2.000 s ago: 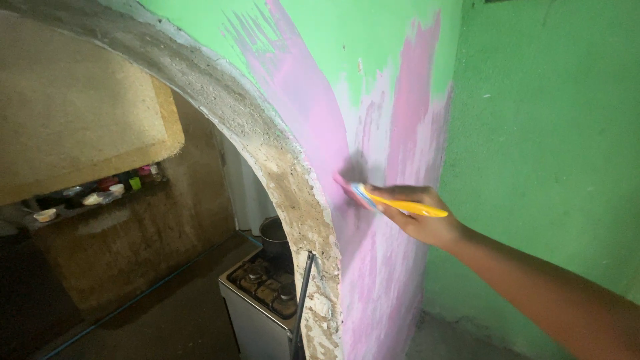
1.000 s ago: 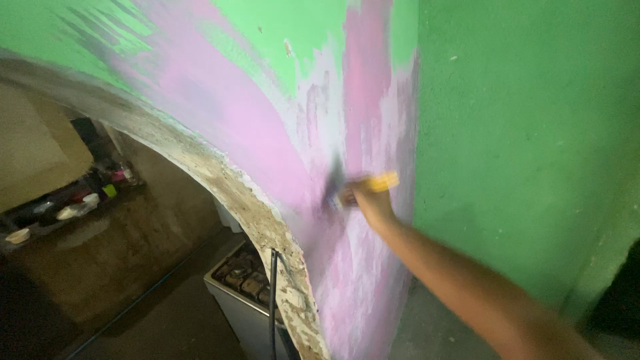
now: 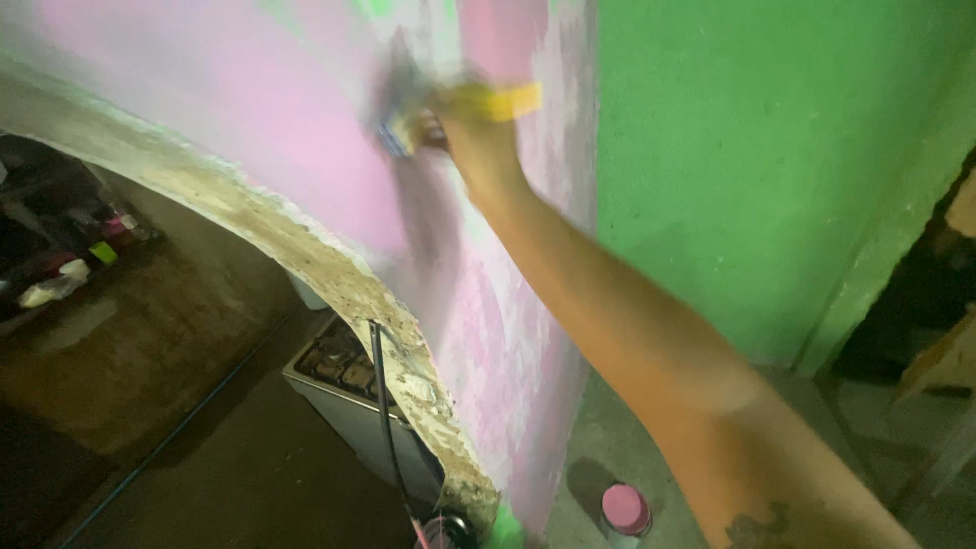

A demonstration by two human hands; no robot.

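A paintbrush with a yellow handle [image 3: 512,102] is gripped in my right hand [image 3: 457,114], both blurred. Its bristle end, at the left of the hand, is at or close to the wall [image 3: 305,130], which bears streaky pink and whitish paint with bits of green at the top. Whether the bristles touch the wall cannot be told. My right forearm crosses the view from the lower right. A container of pink paint [image 3: 626,509] stands on the floor below. My left hand is out of view.
The arch's rough, bare edge [image 3: 335,274] curves down beside the pink wall, with a black hose or cable [image 3: 383,412] hanging along it. Through the arch are a gas stove [image 3: 347,366] and a cluttered shelf. A green wall [image 3: 732,175] adjoins at right, beside a dark opening.
The view has turned downward, bringing the pink container into sight. My right hand still holds the brush, which has moved off the pink patch near the arch's edge and farther right along the wall.
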